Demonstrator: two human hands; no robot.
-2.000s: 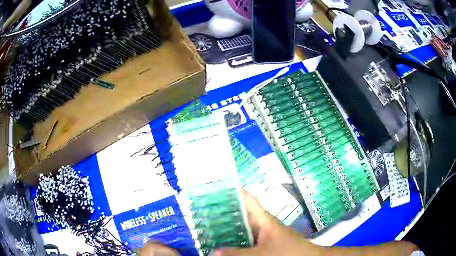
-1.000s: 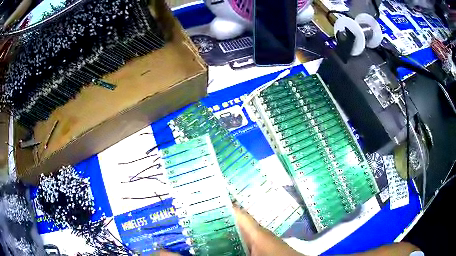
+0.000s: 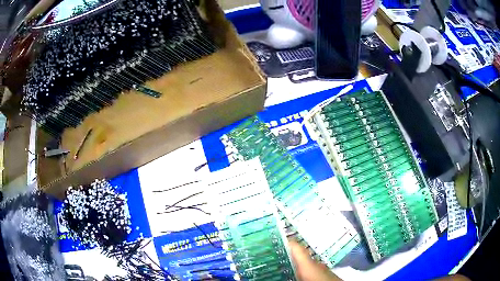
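A green PCB panel point(image 3: 255, 236) lies tilted at bottom centre, its upper part washed out by glare, with thin black wires point(image 3: 183, 207) reaching out from its left side. My right hand point(image 3: 311, 268), cut off by the bottom edge, has a finger against the panel's right edge and holds it there; its other fingers are hidden. My left hand is out of the picture. A second green panel point(image 3: 293, 178) lies partly under the first. A bunch of black lead wires with white tips point(image 3: 96, 211) sits at lower left.
A carton tray point(image 3: 164, 131) of wired boards stands upper left. Stacked PCB panels point(image 3: 378, 170) lie right of centre. A black phone point(image 3: 337, 41) stands before a white and pink fan point(image 3: 285, 33). White spools point(image 3: 425, 48), a dark block point(image 3: 419, 126) and cables are at right.
The view has shifted, so the bench things sit further right in the picture. The held panel has moved down and left from its earlier place beside the stack. My left fingertips have left the picture.
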